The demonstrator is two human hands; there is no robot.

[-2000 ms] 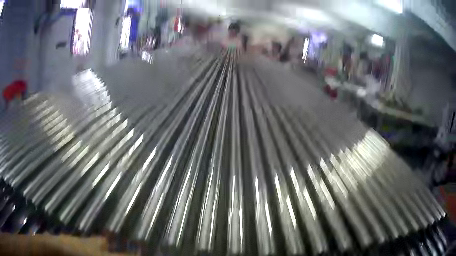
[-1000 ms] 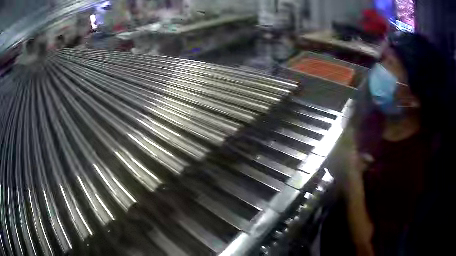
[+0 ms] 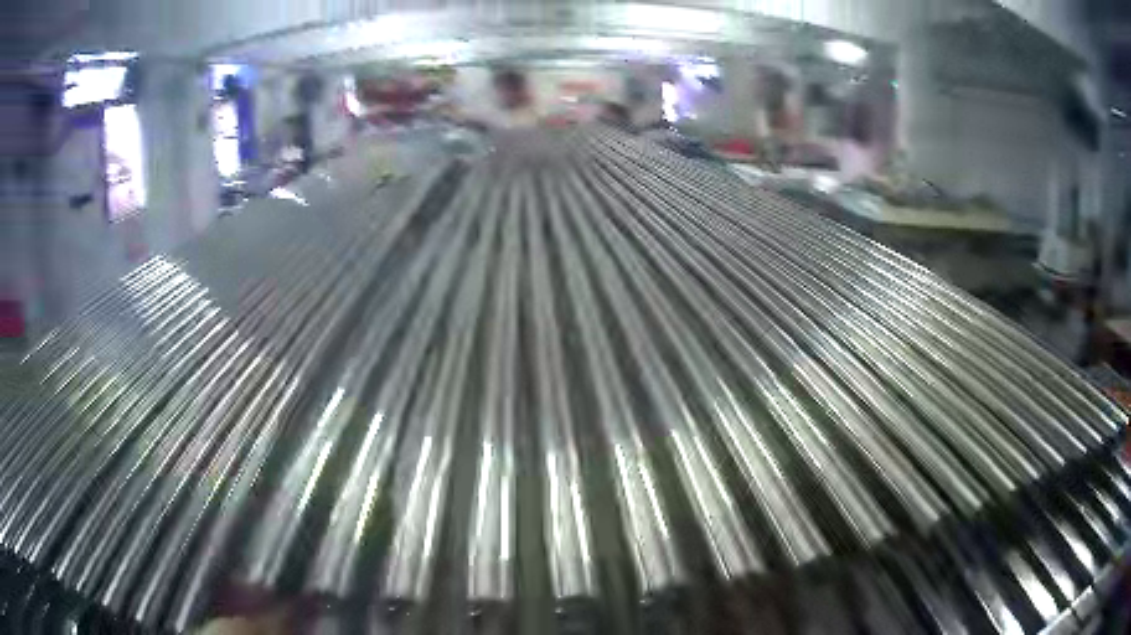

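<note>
Long, shiny metal tubes (image 3: 564, 496) lie side by side and run away from me, their near ends in a curved row low in the picture. A small, blurred tan patch, perhaps part of my left hand (image 3: 238, 624), is cut off by the bottom edge, left of the middle. Its fingers cannot be made out, nor whether it touches a tube. My right hand is not in view. No cloth can be made out on the tubes.
A bright frame rail (image 3: 1077, 615) with slats curves below the tube ends at the lower right. A long worktable (image 3: 955, 221) stands beyond the tubes on the right. Blurred people or things are at the far end.
The view turned right, showing a masked person beside the rail, then turned back along the tubes. That person is now out of view. The tan patch at the bottom left is smaller than two seconds ago.
</note>
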